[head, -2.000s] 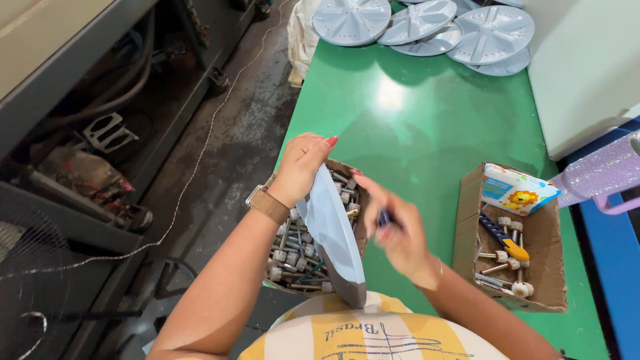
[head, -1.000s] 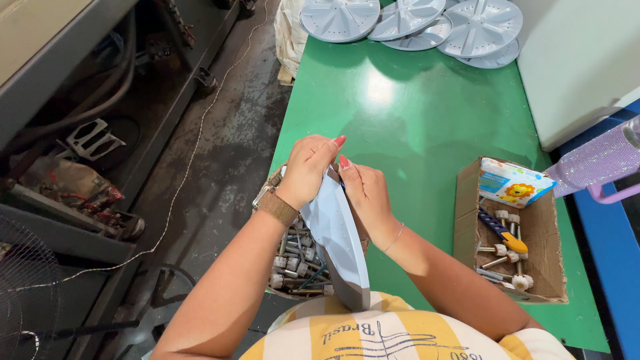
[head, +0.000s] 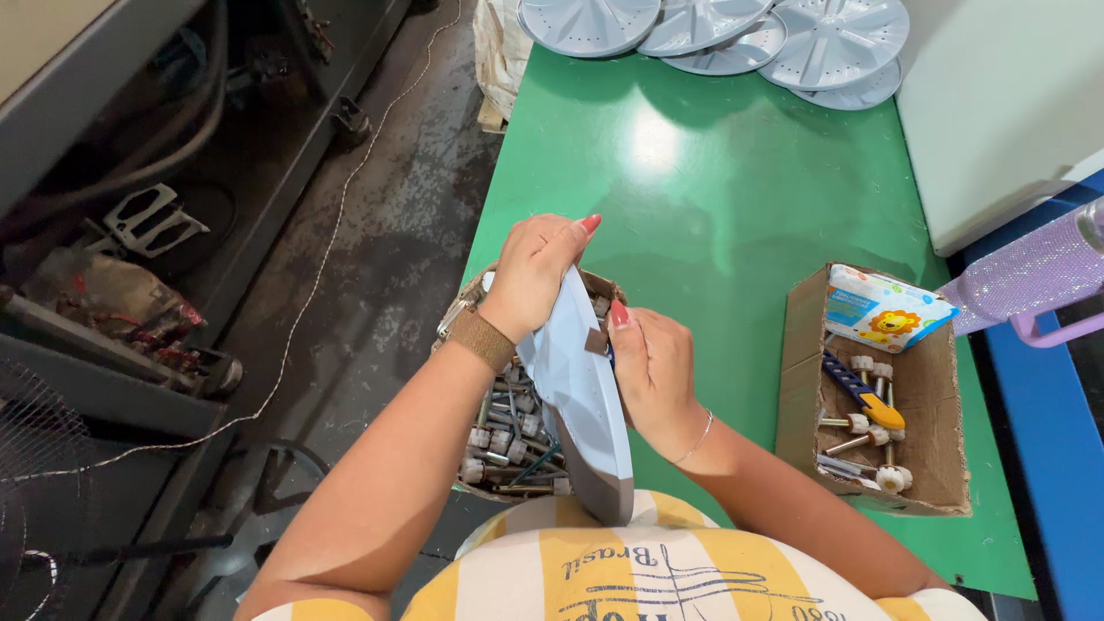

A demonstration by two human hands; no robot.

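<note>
A light grey plastic disc point(head: 576, 371) stands edge-on in front of my body, its lower end against the striped shirt. My left hand point(head: 539, 267), with a watch on the wrist, grips its upper rim. At the disc's right face, my right hand point(head: 657, 375) is closed around a small dark blue tool, mostly hidden by the fingers; a small brownish flat piece point(head: 596, 341) shows at the rim beside the thumb. Behind the disc, a box of metal pins with white knurled heads point(head: 509, 440) is partly covered. Similar discs point(head: 837, 39) lie overlapping at the table's far end.
On the green table point(head: 716, 216), a cardboard box point(head: 802, 388) at right holds pins, a blue-and-yellow cutter point(head: 862, 392) and a printed packet point(head: 888, 315). A glittery purple tumbler point(head: 1026, 272) stands beside it. Dark machinery point(head: 285, 198) and a cord point(head: 323, 250) are at left.
My right hand, blurred and apart from the rim two seconds ago, came up close to my left hand, then moved down along the disc. The left hand keeps its hold on the disc.
</note>
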